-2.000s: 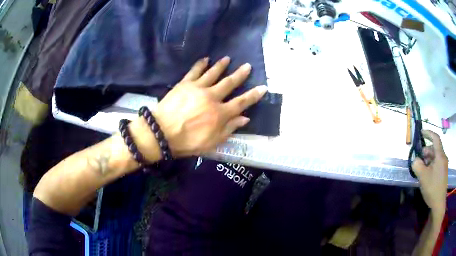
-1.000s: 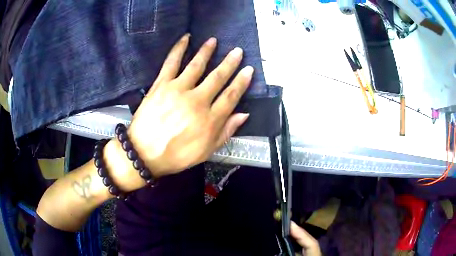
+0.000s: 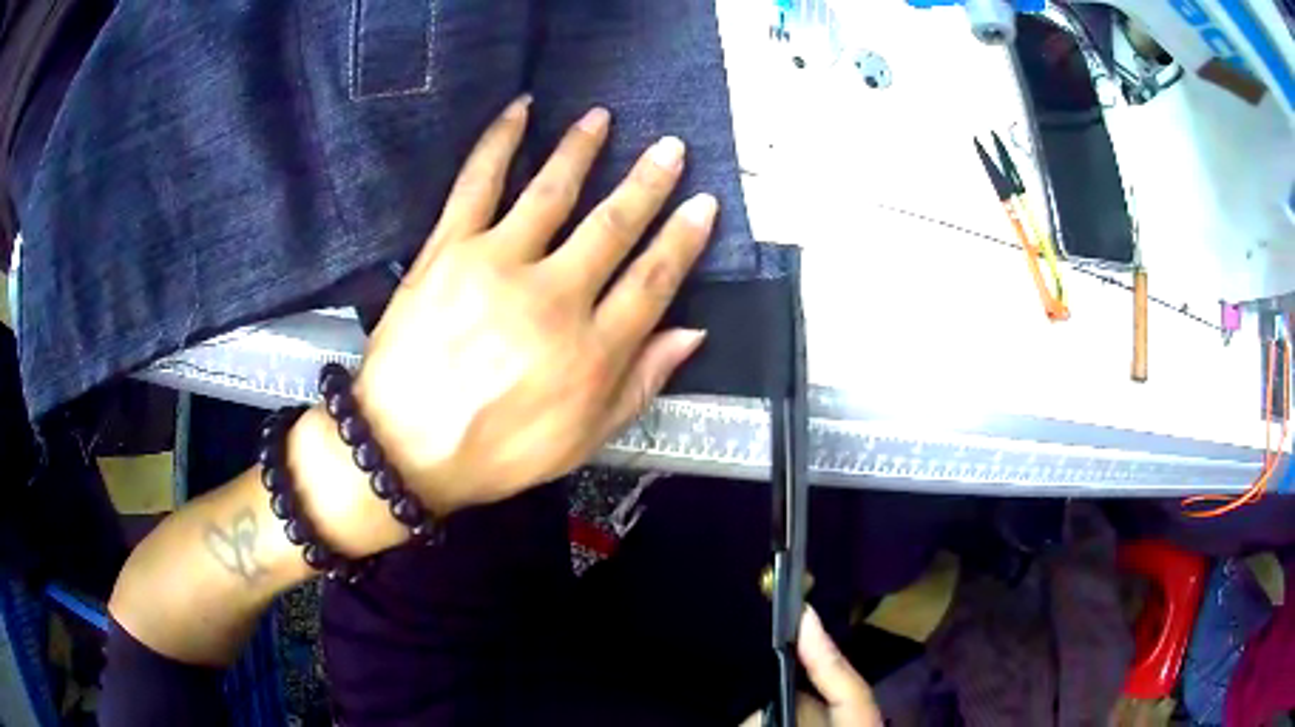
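The dark blue denim garment (image 3: 256,185) lies on the white table at the left. A plain black facing piece (image 3: 731,334) extends from its lower right corner. My left hand (image 3: 526,320) lies palm down with fingers spread, pressing on the garment and the black piece. My right hand (image 3: 838,679), partly cut off by the bottom edge, holds the long black fabric shears (image 3: 785,511). The blades point up over the table edge, along the right end of the black piece, and look nearly closed there. The handles are mostly out of the picture.
Thread snips (image 3: 1033,242), a smartphone (image 3: 1086,156) and a thin orange-brown stick (image 3: 1139,327) lie on the table at the right. A ruler strip (image 3: 937,452) runs along the front edge. Orange thread or cord (image 3: 1268,440) hangs at the far right. The machine head (image 3: 1207,57) stands upper right.
The shears have moved from the table's right side to the black piece's right end, and their blades have closed. The garment and my left hand have shifted left in view.
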